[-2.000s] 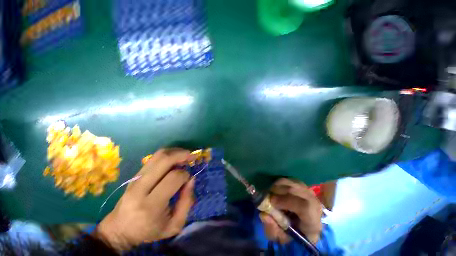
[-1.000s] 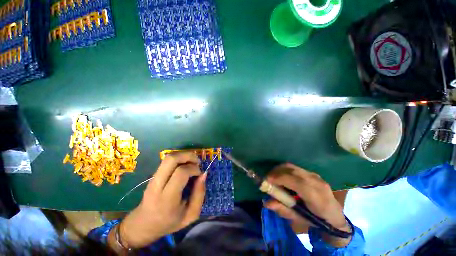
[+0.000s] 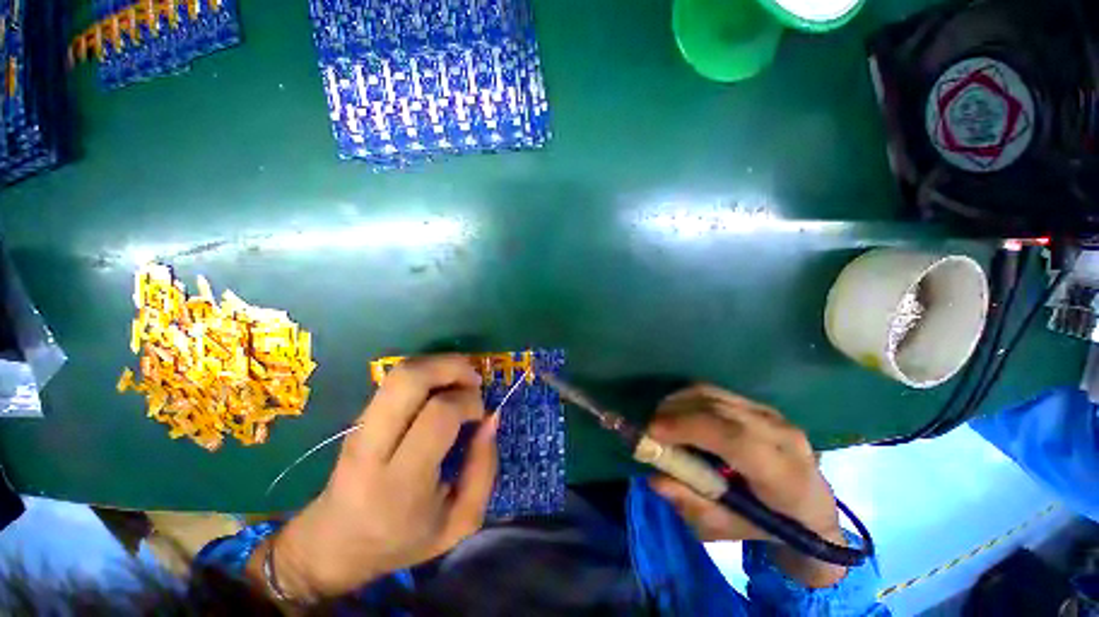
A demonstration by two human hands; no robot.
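Note:
The blue PCB panel (image 3: 526, 452) lies at the bench's near edge, with a row of yellow-orange pieces (image 3: 512, 363) along its far edge. My left hand (image 3: 404, 470) covers the panel's left part and holds a thin silvery solder wire (image 3: 316, 447) between its fingers. The wire's end reaches the row's right end. My right hand (image 3: 741, 464) holds the soldering iron (image 3: 677, 463) by its tan grip. The iron's tip is at or just beside the rightmost orange piece; contact cannot be told. What lies under my left fingers is hidden.
A pile of loose yellow-orange pieces (image 3: 219, 362) lies left. Bare panels (image 3: 432, 78) lie at the far centre, soldered panels (image 3: 169, 36) far left. A green solder spool (image 3: 727, 36), a black fan (image 3: 982, 115) and an off-white cleaning pot (image 3: 862, 316) stand right. Black cables run beside the pot.
The view has shifted slightly. Since the earliest frame, the iron's tip has come closer to the row's right end, and the solder wire's end has moved right to it. Both hands keep their holds.

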